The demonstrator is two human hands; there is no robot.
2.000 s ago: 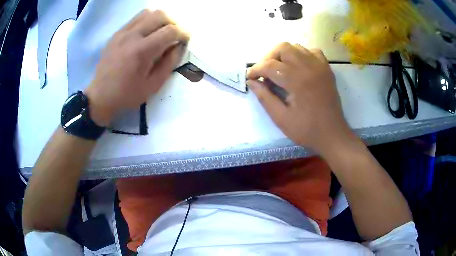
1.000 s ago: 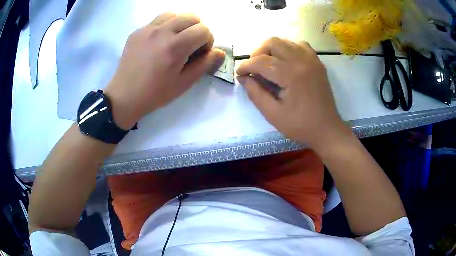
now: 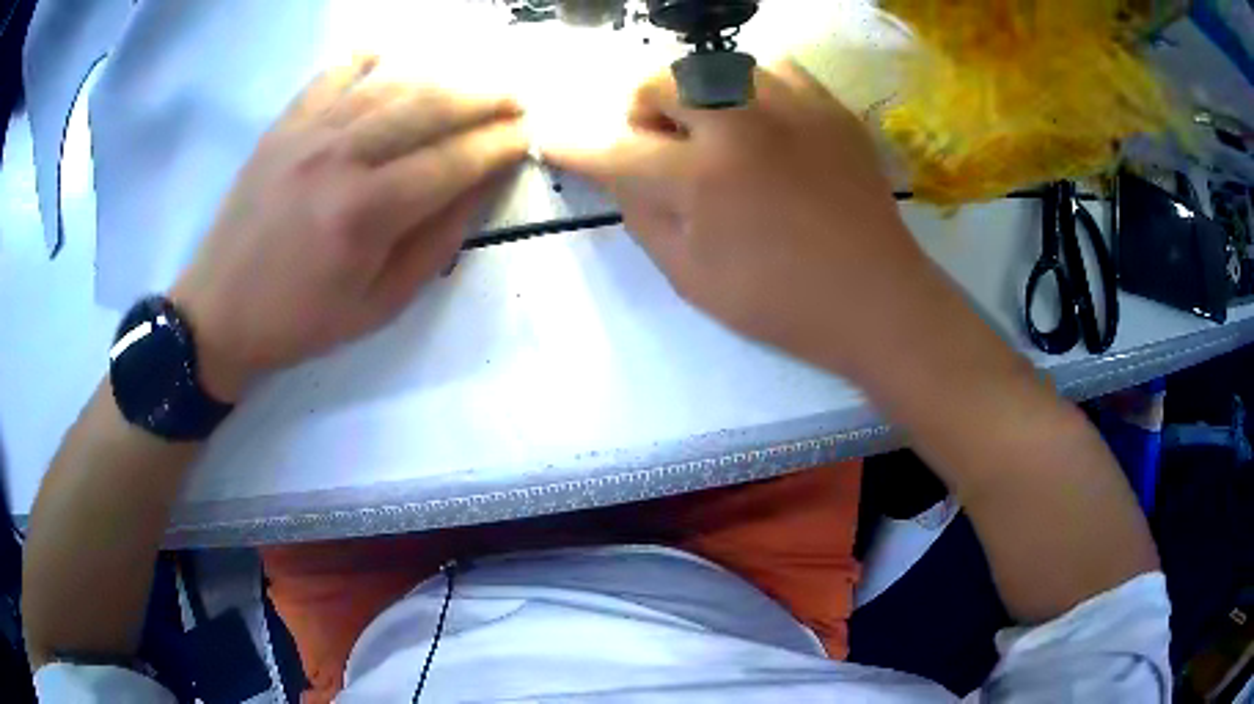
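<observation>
My left hand point(image 3: 365, 227) lies flat on the pale fabric panel point(image 3: 172, 151), fingers pointing right towards the bright lamp area. My right hand point(image 3: 750, 206) is bent beside it, its thumb and fingertips close to my left fingertips. Glare and the hands hide what lies under the fingertips, so I cannot tell whether a small piece is gripped. The sewing machine's dark metal parts point(image 3: 708, 21) show at the top, with a grey round knob point(image 3: 715, 80) over my right knuckles. A dark gap line point(image 3: 543, 230) runs across the white bed between my hands.
A yellow fluffy bundle point(image 3: 1025, 103) hangs at the upper right. Black-handled scissors point(image 3: 1069, 282) lie near the right table edge, beside a black flat object point(image 3: 1169, 248). A measuring tape point(image 3: 591, 484) runs along the front edge. A narrow pale fabric part point(image 3: 58, 110) lies at the far left.
The view has shifted, showing more of the machine parts. The small dark-edged piece between my hands is now hidden. My left hand has flattened and my right hand has moved up under the knob.
</observation>
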